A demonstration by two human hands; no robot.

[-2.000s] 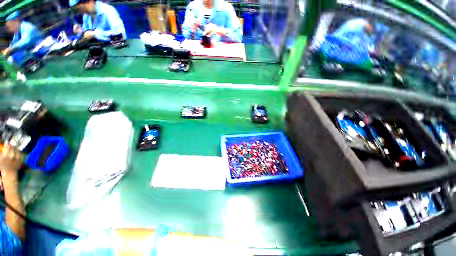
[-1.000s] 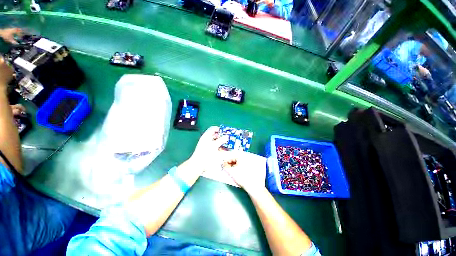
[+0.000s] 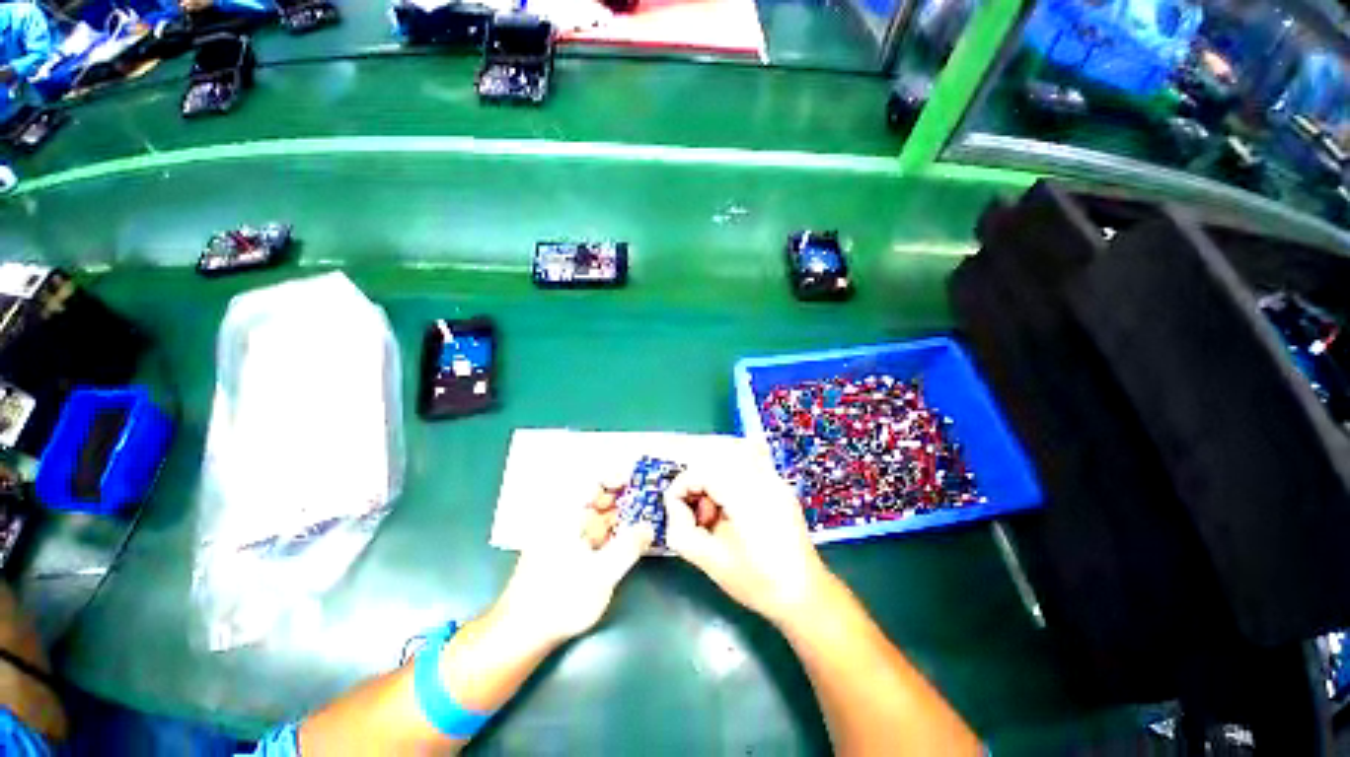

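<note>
My left hand [image 3: 581, 559], with a light blue wristband, holds a blue and white circuit board [image 3: 649, 497] over the white sheet [image 3: 551, 476]. My right hand [image 3: 736, 535] is at the board's right edge with its fingers curled. Something small and dark reddish shows at its fingertips, too small to name. A blue parts bin [image 3: 1010, 432] full of small red, black and white pieces stands right of the sheet.
Black foam trays [image 3: 1088, 444] stand at the right. A plastic bag [image 3: 304, 429] lies left of the sheet. Black housed units [image 3: 459, 368] lie beyond the sheet. A smaller blue bin [image 3: 145, 451] is at far left, near another person's arm. A thin stick [image 3: 1022, 574] lies below the parts bin.
Both hands were absent in the first frame and held the board over the sheet in the second. Now the board is turned more upright, and the right hand has closed in on its right edge.
</note>
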